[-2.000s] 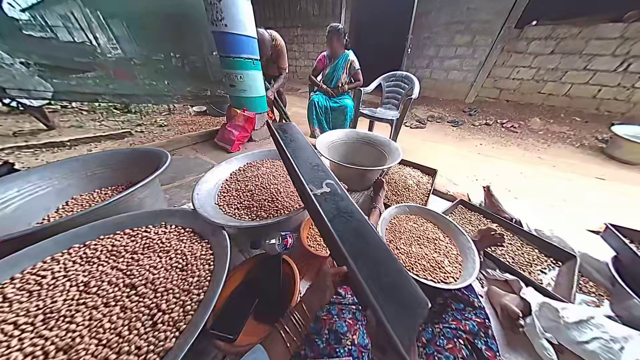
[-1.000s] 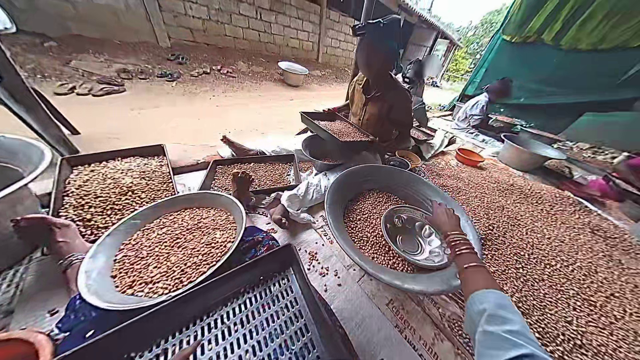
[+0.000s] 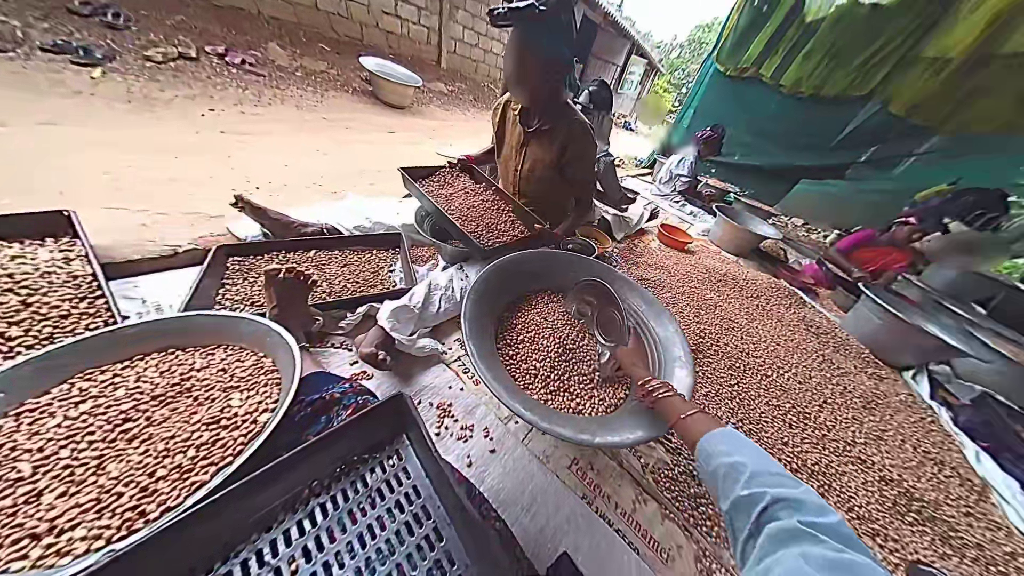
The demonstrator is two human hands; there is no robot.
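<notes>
My right hand (image 3: 630, 360), with bangles at the wrist and a light blue sleeve, grips the rim of a round metal dish (image 3: 598, 312). The dish is tilted, its lower edge among the brown nuts (image 3: 544, 360) inside a wide metal basin (image 3: 504, 296). My left hand is out of view. At the lower left lies a slotted sieve tray (image 3: 344, 520) with a dark frame, and beside it stands a round metal basin (image 3: 290, 352) of nuts.
A co-worker (image 3: 544, 152) sits opposite with a tray of nuts (image 3: 476, 208). More nuts lie in a dark-framed tray (image 3: 320, 272) and in a broad heap (image 3: 800, 384) at the right. Bare feet (image 3: 290, 300) rest near the trays. An orange bowl (image 3: 674, 237) stands farther back.
The view has swung far to the right since the first frame. Over the last second my right hand has tipped the dish and brought it down into the nuts. My left hand has left the view.
</notes>
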